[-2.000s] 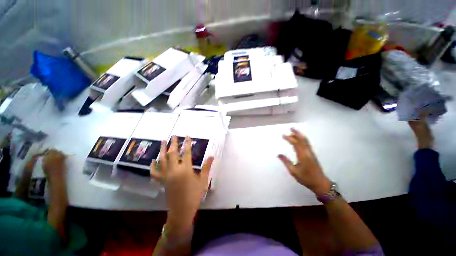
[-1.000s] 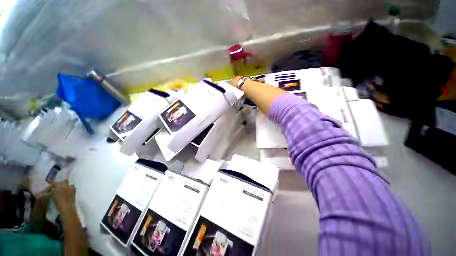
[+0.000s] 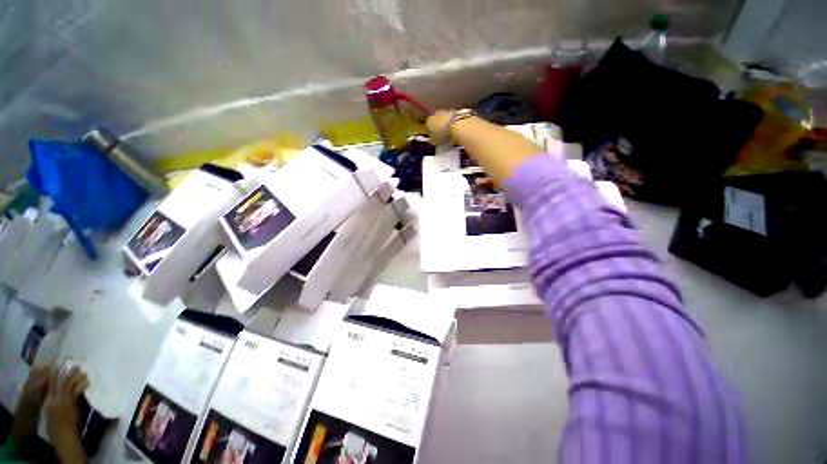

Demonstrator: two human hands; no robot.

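Note:
My right hand (image 3: 442, 127), with a band on the wrist and a purple striped sleeve, reaches over the carton stack to the back. It is beside a bottle with a red cap (image 3: 379, 89). A red strap runs from the cap to my fingers; their grip is unclear. My left hand is not in view. Three white printed cartons (image 3: 367, 376) stand side by side in front, open at the top, dark picture panels toward me. More open cartons (image 3: 295, 213) lean in rows behind them. A stack of flat white cartons (image 3: 449, 217) lies below my forearm, partly hidden by it.
A blue bag (image 3: 82, 181) and a metallic flask (image 3: 127, 161) are at back left. Another person's hands (image 3: 59, 399) work at far left. A large black bag (image 3: 648, 118), a black item with a white label (image 3: 744, 217) and a yellow-orange item (image 3: 780, 118) are at right.
My right hand has gone from above the bench to the back, and now shows beside the bottle's strap. My left hand has left the view. The view has shifted toward the cartons.

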